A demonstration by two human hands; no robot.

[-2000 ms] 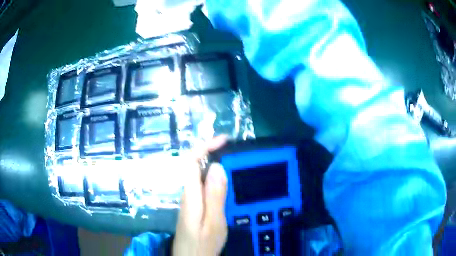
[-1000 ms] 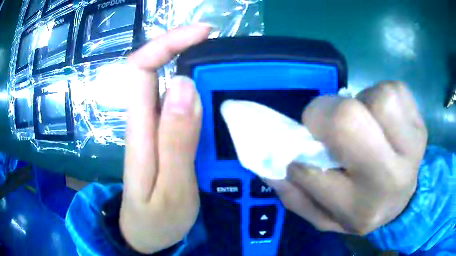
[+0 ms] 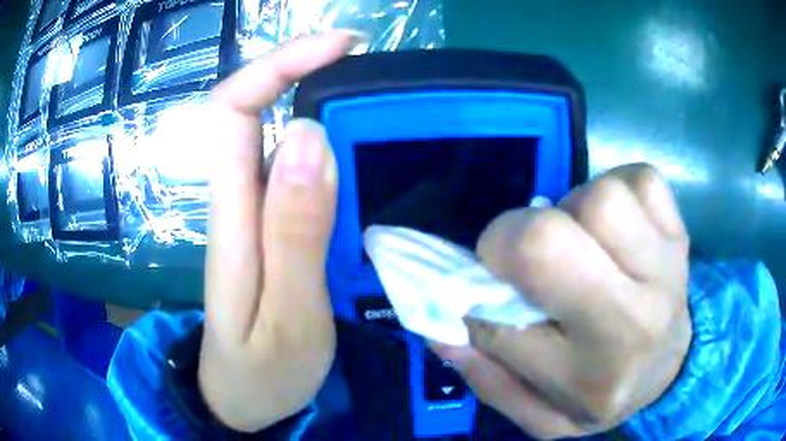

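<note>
The handheld tester [image 3: 448,116] is upright in front of me, with a blue face, a thick black surround and keys below. Its display [image 3: 439,185] is dark. My left hand [image 3: 280,224] grips the tester's left side, thumb on the edge of the surround. My right hand [image 3: 577,301] pinches a folded white wipe [image 3: 431,280], whose tip lies at the lower left of the display. The wipe and fingers hide the display's lower right part and some keys.
A shiny clear lens sheet [image 3: 164,138] with rows of black-bordered lenses lies on the green bench mat [image 3: 508,26] at the left. The brass-coloured nozzle tip [image 3: 771,155] shows at the right edge. A blue floor [image 3: 52,388] shows at lower left.
My right hand came in with the wipe after the first frame. Since one second ago, the wipe has moved down from the display's upper left towards its lower left. The tester has shifted slightly up.
</note>
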